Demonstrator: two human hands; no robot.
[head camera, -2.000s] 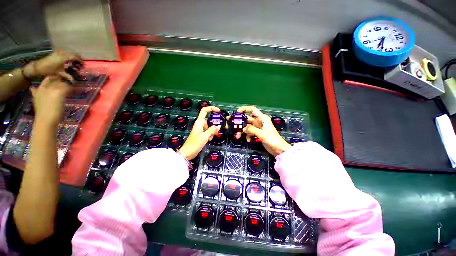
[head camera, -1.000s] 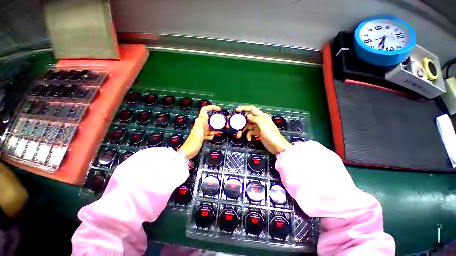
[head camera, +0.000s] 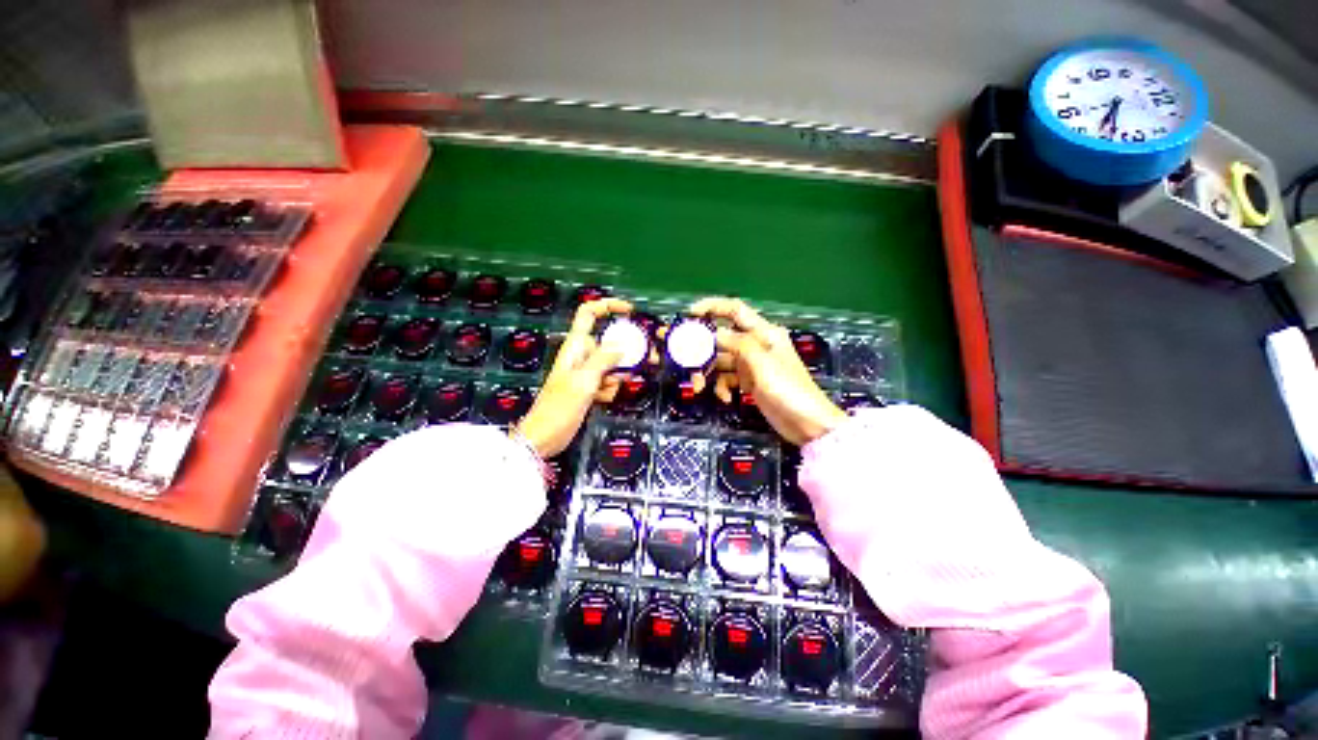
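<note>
My left hand (head camera: 580, 379) holds a round watch module (head camera: 626, 343) by its rim, its face bright white. My right hand (head camera: 762, 373) holds another watch module (head camera: 691, 344), also white-faced, close beside the first. Both are above the far part of a clear blister tray (head camera: 679, 695). Its pockets hold several black discs with red marks; two discs nearer me have pale faces. Pockets with a crosshatch pattern show at its middle, far right and near right corners. My hands and sleeves hide part of the tray.
A second blister tray (head camera: 315, 411) with red-marked discs lies left, partly under my left sleeve. Further left, a neighbour's tray (head camera: 181, 346) lies on an orange-red mat (head camera: 379, 188). At right are a black mat (head camera: 1142, 379), a blue clock (head camera: 1116, 113) and a white box (head camera: 1211, 231).
Two seconds ago the held faces showed small purple-white displays; by one second ago they were white and remain so. The neighbour's hands have left their tray. My hands have barely moved.
</note>
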